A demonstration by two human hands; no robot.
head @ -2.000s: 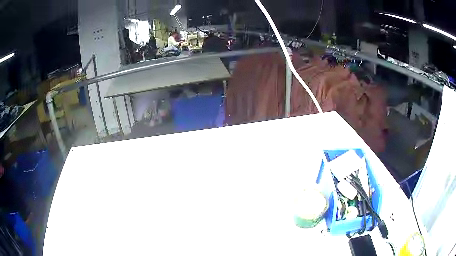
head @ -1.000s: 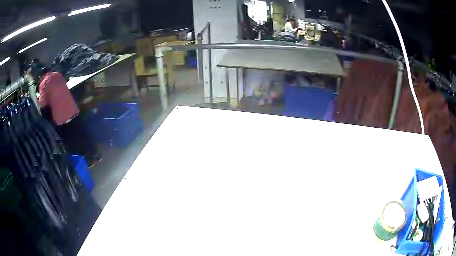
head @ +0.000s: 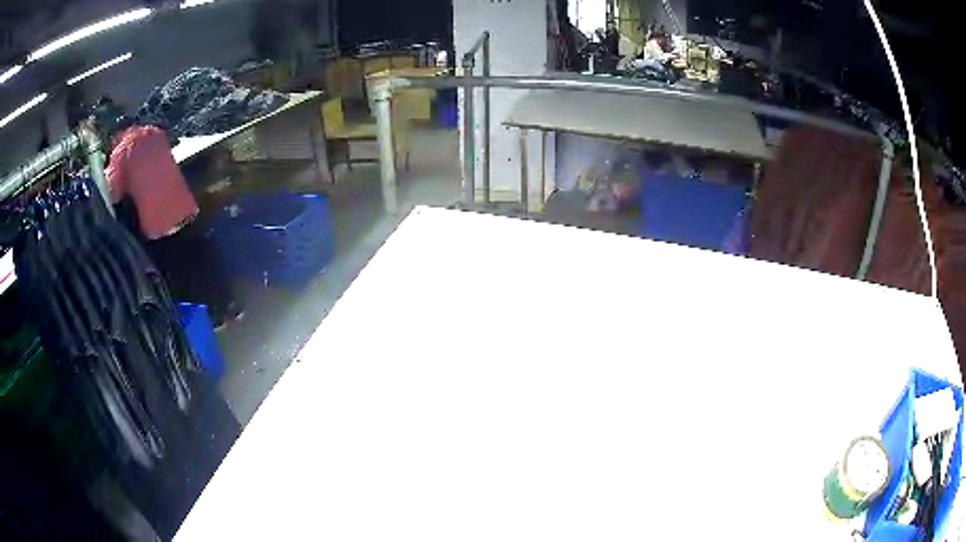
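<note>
Neither of my hands is in the picture. The large white table [head: 572, 371] lies nearest in front of me, very bright. At its right edge stands the blue tool tray [head: 898, 445] with dark tools and cords in it, cut off by the picture's rim. The green-yellow tape roll [head: 856, 479] is beside the tray on its left. At the left, dark garments [head: 117, 318] hang in a row on a pale garment rail [head: 42, 159].
A person in a red top [head: 154, 182] stands beyond the hanging garments. Blue crates [head: 273, 238] are on the floor left of the table. A metal rail [head: 636, 93] runs behind the table, with rust-brown garments [head: 810, 201] at the right and another table [head: 636, 116] beyond.
The view has swung left, so the tray and tape roll now sit farther right. The hanging dark garments and the person have come into view. No hand has appeared.
</note>
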